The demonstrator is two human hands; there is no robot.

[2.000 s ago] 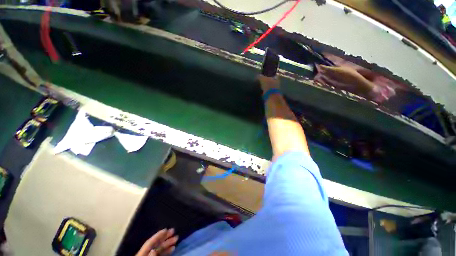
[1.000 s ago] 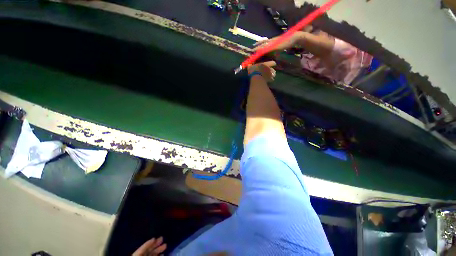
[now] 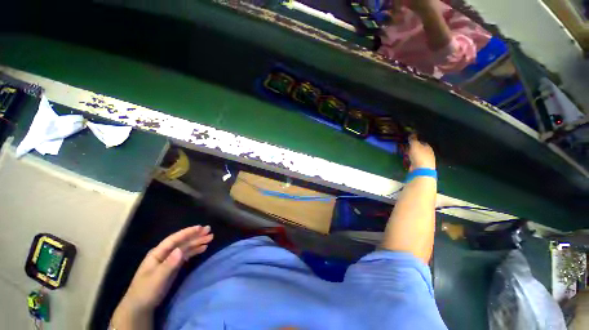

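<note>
A blue carrier tray (image 3: 323, 121) lies on the green conveyor with a row of black housings (image 3: 356, 122). My right hand (image 3: 421, 156), with a blue wristband, is at the tray's right end. Its fingertips touch or overlap the end parts there; whether they grip anything is unclear. My left hand (image 3: 173, 259) is open and empty, low at the left in front of my body. One black housing with a green board (image 3: 50, 260) lies on the beige mat (image 3: 61, 200). A small circuit board (image 3: 39, 305) lies just below it.
The conveyor's chipped white edge (image 3: 194, 136) runs between me and the tray. White scraps (image 3: 51, 129) lie at the left bench edge. A cardboard box (image 3: 283, 201) is below the conveyor. A clear bag (image 3: 523, 296) is at lower right. A person in pink (image 3: 429, 38) is across the conveyor.
My right hand has left the far conveyor edge, where it held a dark rectangular object, and come to the tray's right end. My left hand shows more fully. The view has shifted.
</note>
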